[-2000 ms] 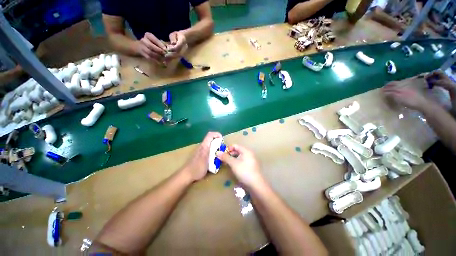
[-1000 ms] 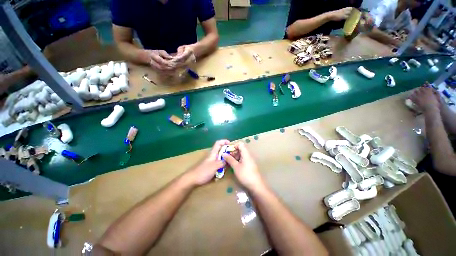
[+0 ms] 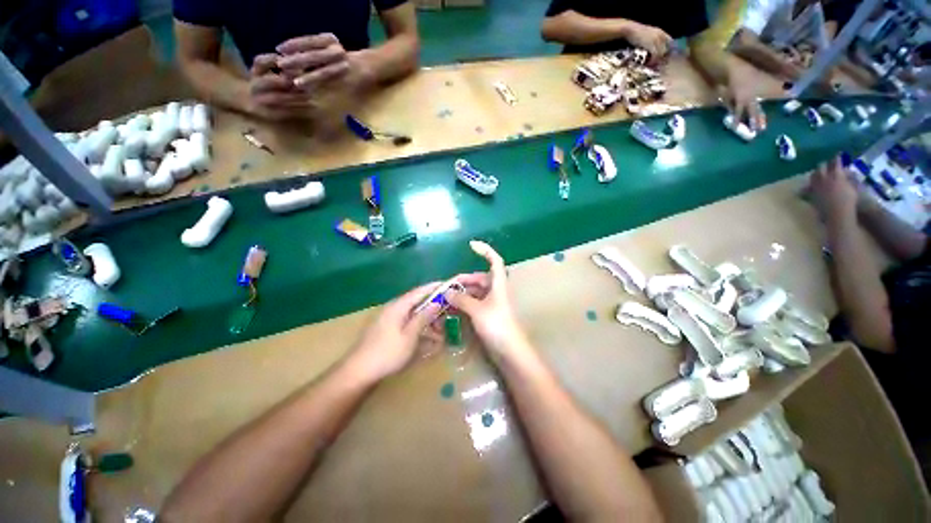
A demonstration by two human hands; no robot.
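A part-built unit (image 3: 440, 298), a white shell with a blue strip inside, is held between both hands above the brown bench near the belt edge. My left hand (image 3: 396, 329) grips it from the left. My right hand (image 3: 488, 304) presses on it from the right, with its index finger raised. A small green circuit board (image 3: 453, 329) hangs just below the unit. The fingers hide much of the unit. Another part-built unit (image 3: 74, 484) with a green board lies at the lower left.
White shells (image 3: 702, 325) are heaped on the right, beside an open cardboard box (image 3: 863, 409) packed with shells. The green belt (image 3: 306, 255) carries shells and blue cells. People work across it and at the right.
The held unit is now tilted, and the green board shows below it. My right index finger has lifted. Across the belt, a person's hand now touches a white piece.
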